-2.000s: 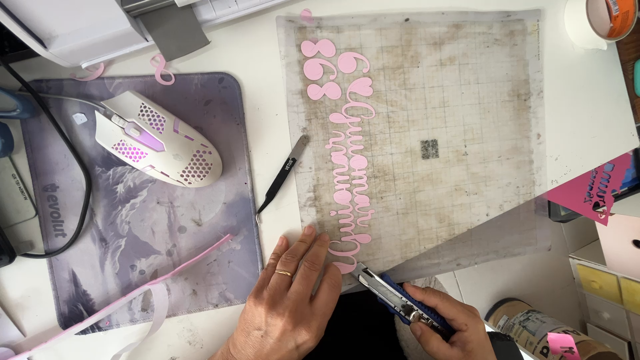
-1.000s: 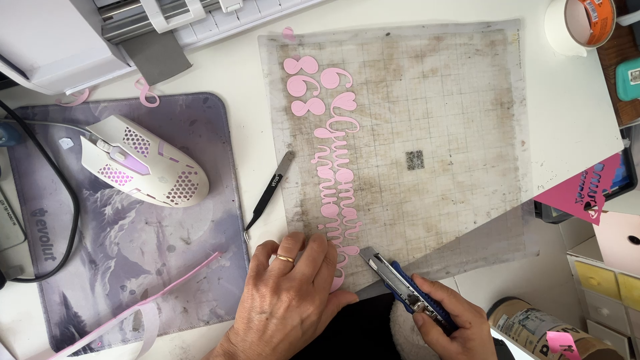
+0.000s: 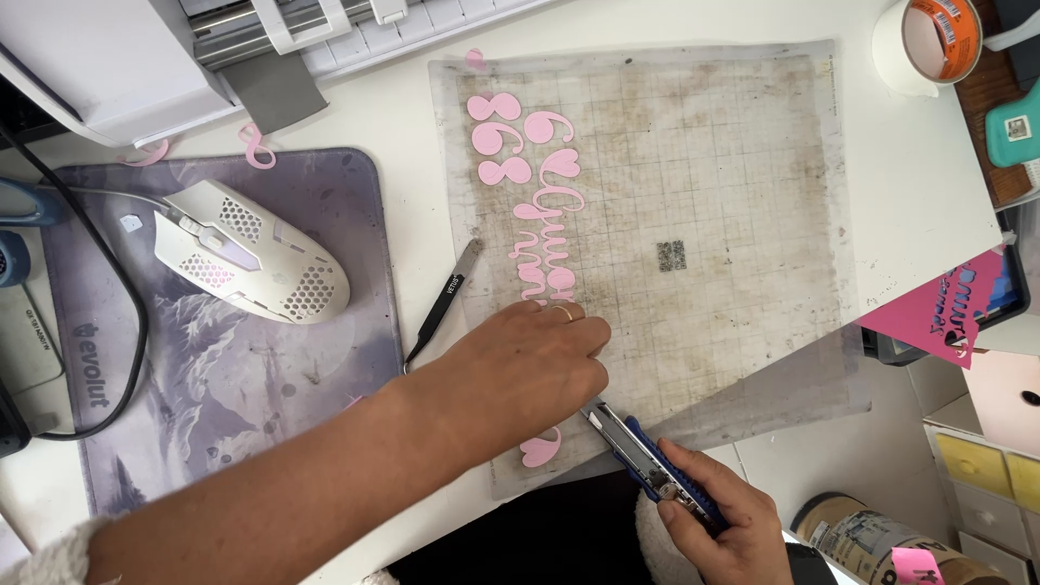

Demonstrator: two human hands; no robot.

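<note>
A stained, gridded cutting mat (image 3: 699, 179) lies on the white desk, bearing pink cut-out numerals (image 3: 497, 138) and script lettering (image 3: 561, 191) along its left side. My left hand (image 3: 544, 349) lies over the lower lettering, fingers curled; whether they pinch anything is hidden. In my right hand (image 3: 723, 520) is a blue snap-off utility knife (image 3: 654, 467), its metal end at the mat's lower part, close to my left fingers. A pink cut-out piece with a curl (image 3: 540, 448) shows below my left hand. Black-handled tweezers (image 3: 443, 305) rest at the mat's left edge.
A white mouse (image 3: 256, 252) sits on a purple mouse pad (image 3: 325, 171) at left, with a black cable beside it. Behind stands a white cutting machine (image 3: 122, 65). A tape roll (image 3: 934, 41) is at the back right. The mat's lower right corner overhangs the desk edge.
My left hand has moved up and right over the lettering, its forearm now crossing the mouse pad. The curled pink piece shows below it. My right hand still holds the knife.
</note>
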